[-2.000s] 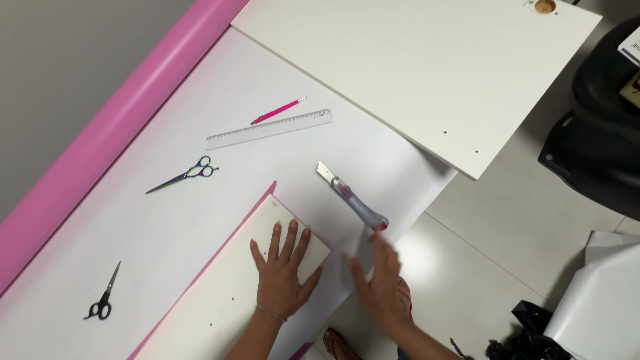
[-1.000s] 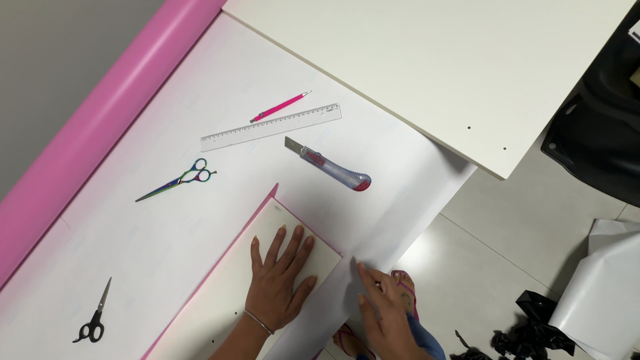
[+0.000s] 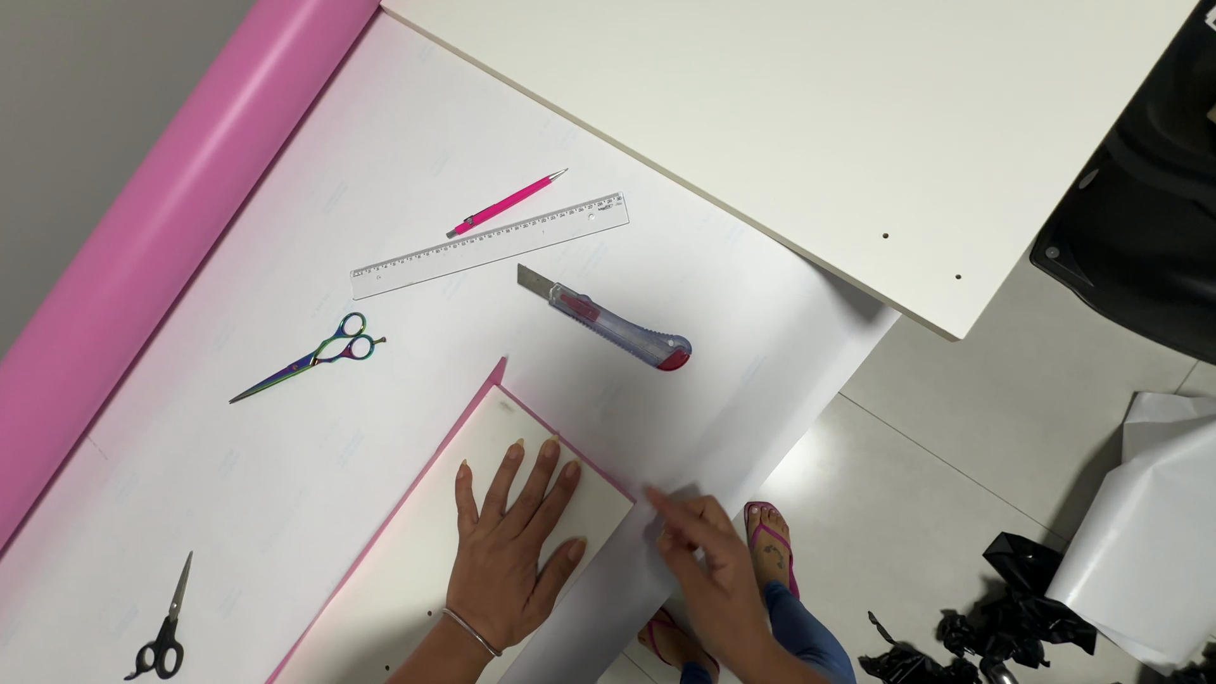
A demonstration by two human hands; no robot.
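Observation:
My left hand [image 3: 513,532] lies flat, fingers spread, on a white panel [image 3: 380,579] edged with pink film. Near the panel's right corner my right hand [image 3: 708,560] hovers with its index finger extended, holding nothing. Above the panel, a utility knife [image 3: 608,318] with its blade out rests on the white backing sheet [image 3: 741,361]. Further up are a clear plastic ruler [image 3: 489,245] and a pink mechanical pencil [image 3: 508,203]. To the left lie rainbow-coloured scissors [image 3: 313,356], and lower down black-handled scissors [image 3: 169,627].
A pink roll [image 3: 180,218] runs along the left side. A larger white board [image 3: 807,114] overlaps the sheet at the top right. Beyond it is a black chair [image 3: 1130,199]. Crumpled black plastic [image 3: 1021,598] and white sheeting [image 3: 1149,541] lie on the tiled floor.
The utility knife has turned and shifted left from its place two seconds ago, beside my right hand. My right hand has drawn back from it. My left hand stays flat on the panel.

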